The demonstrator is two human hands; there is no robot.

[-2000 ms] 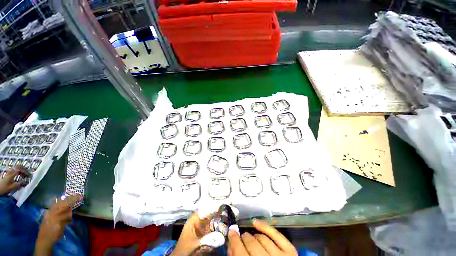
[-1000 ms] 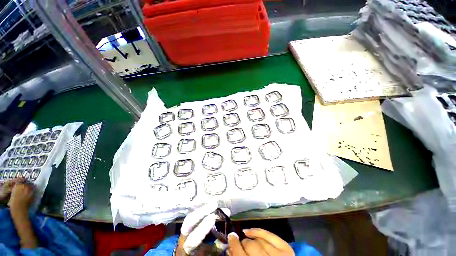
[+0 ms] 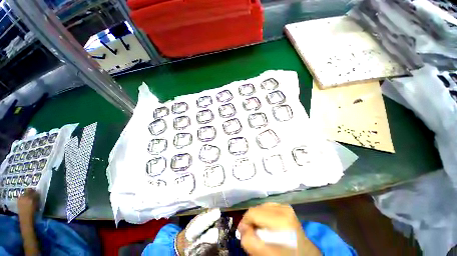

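Observation:
My left hand [image 3: 199, 234], with white coverings on some fingers, is at the bottom centre, partly cut off by the frame edge. It holds a small dark-and-silver frame part [image 3: 225, 226], blurred and partly hidden by the fingers. My right hand [image 3: 270, 225] is close beside it on the right, closed around a white-barrelled marker [image 3: 276, 237]; the tip cannot be made out. Just beyond both hands lies a large crinkled white parts tray [image 3: 225, 196] carrying rows of rounded-square frame parts [image 3: 238, 145].
At left are perforated strips [image 3: 76, 172], a second parts tray [image 3: 50, 175] and another person's hand [image 3: 28, 200]. A metal post [image 3: 75, 60] and red crates [image 3: 198, 27] stand behind. At right are a tan sheet [image 3: 351, 112], a speckled white board [image 3: 346, 55] and plastic film [image 3: 426, 105].
The view has shifted, so the bench things sit higher. My right hand has turned and closed, and the white barrel now shows. The neighbour's hand has left the strips and is at the left tray.

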